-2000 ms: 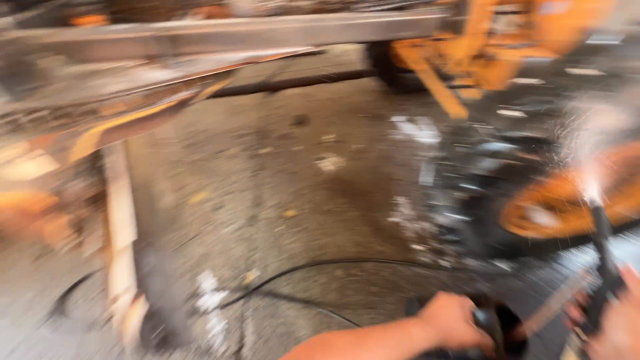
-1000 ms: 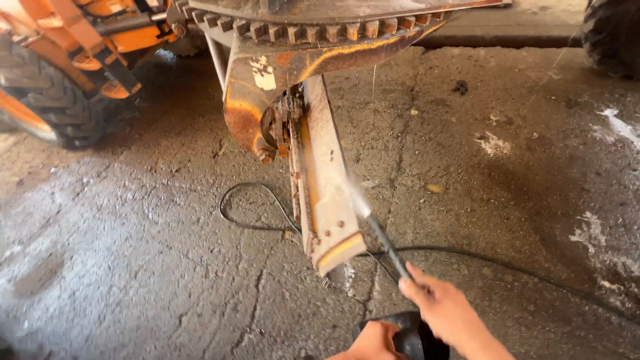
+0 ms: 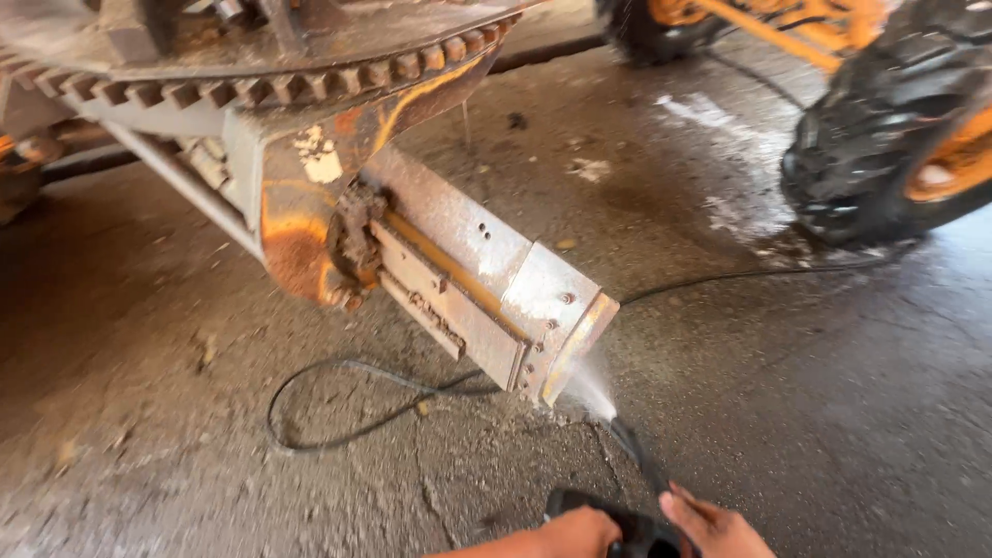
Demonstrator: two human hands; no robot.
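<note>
A pressure washer spray gun [image 3: 639,531] is held low in the head view. My left hand [image 3: 577,531] closes around its black body, while my right hand [image 3: 709,523] grips the base of its black lance [image 3: 637,449]. From the nozzle a white water spray [image 3: 593,391] strikes the near end of a grader's moldboard blade [image 3: 535,291], a long steel piece with bolts and yellow edges. Mud is caked where the blade meets a rusty bracket [image 3: 298,240] below a large toothed circle gear [image 3: 287,89].
A black hose [image 3: 333,446] loops over the wet concrete floor [image 3: 310,496] and runs right behind the blade. On the right stands a large tractor-type tire [image 3: 860,139] with an orange rim. Another tire [image 3: 659,31] and orange machine frame [image 3: 775,27] are farther back.
Two seconds ago the spray was near the orange-rimmed wheel at right; a second ago it met the blade's face, and now its near end. The view has swung considerably.
</note>
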